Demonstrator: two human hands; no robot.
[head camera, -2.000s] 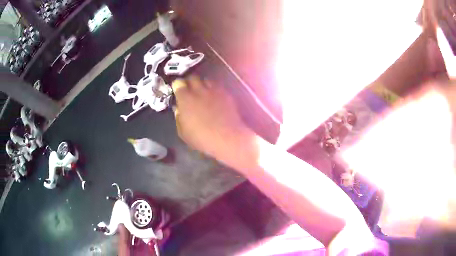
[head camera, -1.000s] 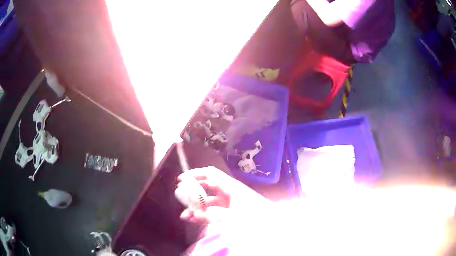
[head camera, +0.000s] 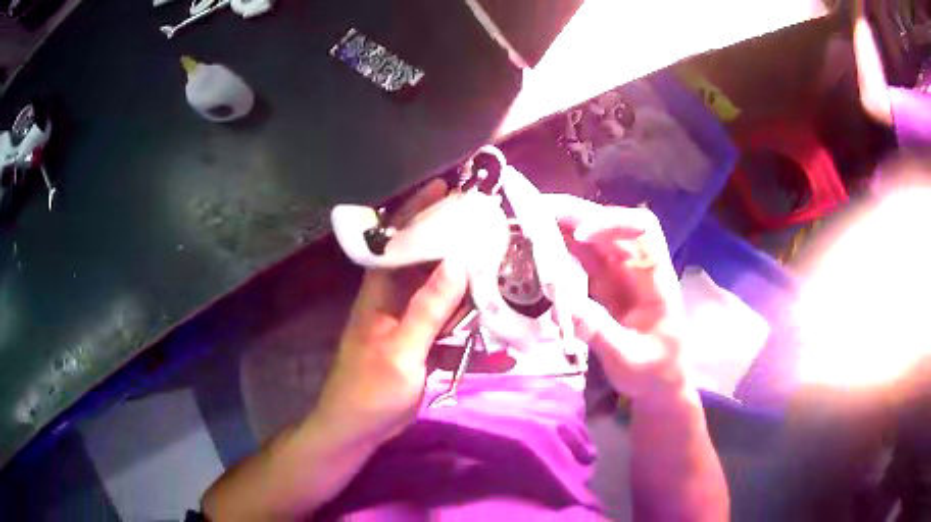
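Observation:
My left hand (head camera: 393, 336) grips a white toy scooter (head camera: 439, 235) over my lap, below the bench edge. Its rounded white end points left, and a wheel (head camera: 521, 270) with round holes shows between my hands. My right hand (head camera: 633, 296) holds a white body shell (head camera: 541, 235) against the wheel side; glare hides whether it is seated. A thin stalk with a small foot hangs below the scooter. A white glue bottle (head camera: 219, 92) with a yellowish nozzle lies on the green bench (head camera: 235, 194). A patterned packet (head camera: 378, 61) lies to its right.
Another white scooter (head camera: 26, 148) is on the bench at far left, with white shells (head camera: 214, 8) at the top edge. Blue crates (head camera: 704, 133) with parts and a white sheet (head camera: 720, 331) are at right, near a red stool-like object (head camera: 791, 178). Strong glare covers the right.
My right hand moved from the shell cluster on the bench to over my lap, carrying a white shell. Now both hands are together at the scooter. The view has shifted.

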